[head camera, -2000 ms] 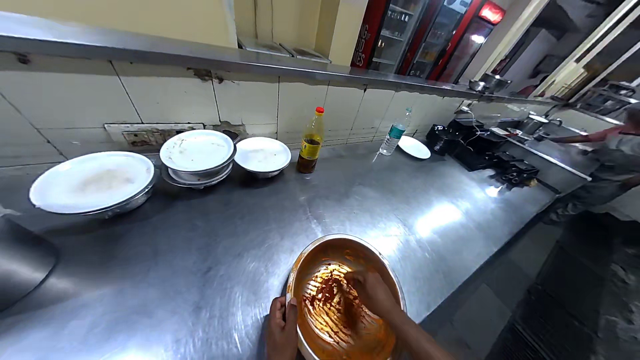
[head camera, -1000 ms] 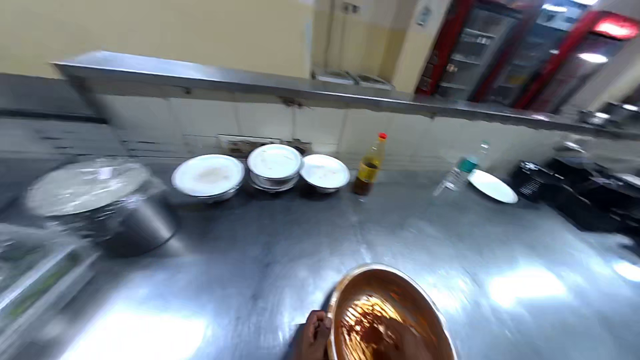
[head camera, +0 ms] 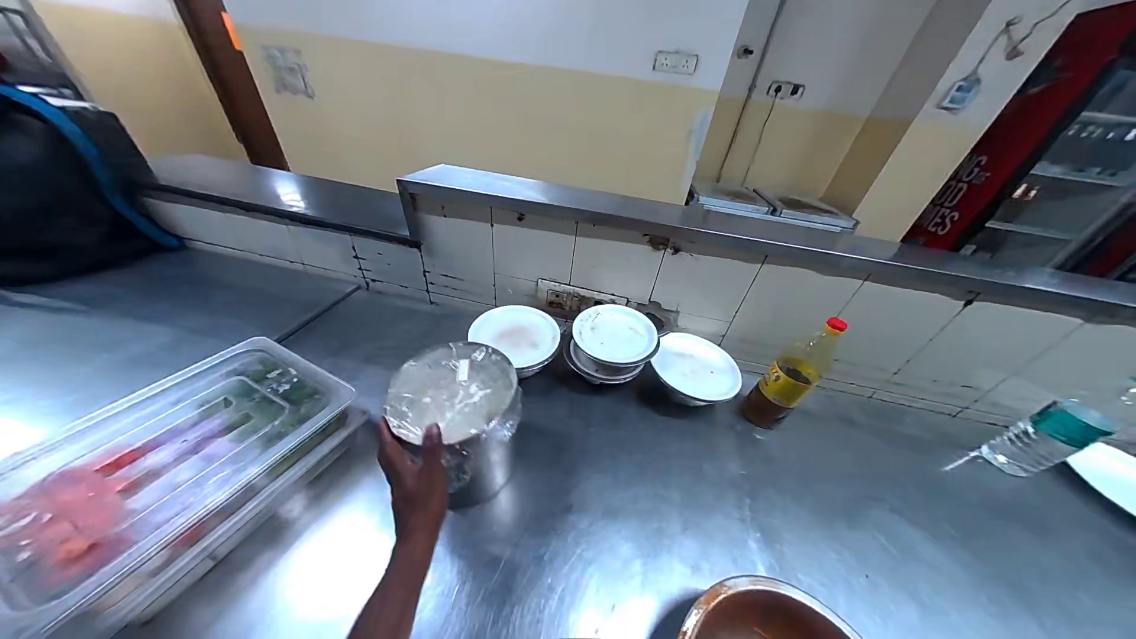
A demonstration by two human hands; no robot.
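My left hand point(head camera: 415, 475) touches the near left side of a steel pot point(head camera: 484, 457) covered with clear plastic film; thumb and fingers are spread at its rim, and whether they grip it cannot be told. My right hand is out of view. At the bottom edge, partly cut off, is a metal mixing bowl point(head camera: 759, 612) with reddish-brown sauce inside. Behind the pot stand white-topped bowls point(head camera: 515, 335), a stack of them point(head camera: 614, 335) and another bowl point(head camera: 697, 366). A red-capped bottle point(head camera: 790, 382) holds dark liquid below yellow.
On the left lies a clear lidded container point(head camera: 177, 479) of cut vegetables. A water bottle point(head camera: 1052, 435) and a white plate point(head camera: 1109, 475) are at the right. A tiled backsplash with a steel ledge point(head camera: 621, 209) runs behind; a black bag point(head camera: 71, 186) sits far left.
The view has swung left. My left hand has gone from the mixing bowl's rim to the film-covered pot. My right hand, earlier inside the mixing bowl, is out of view.
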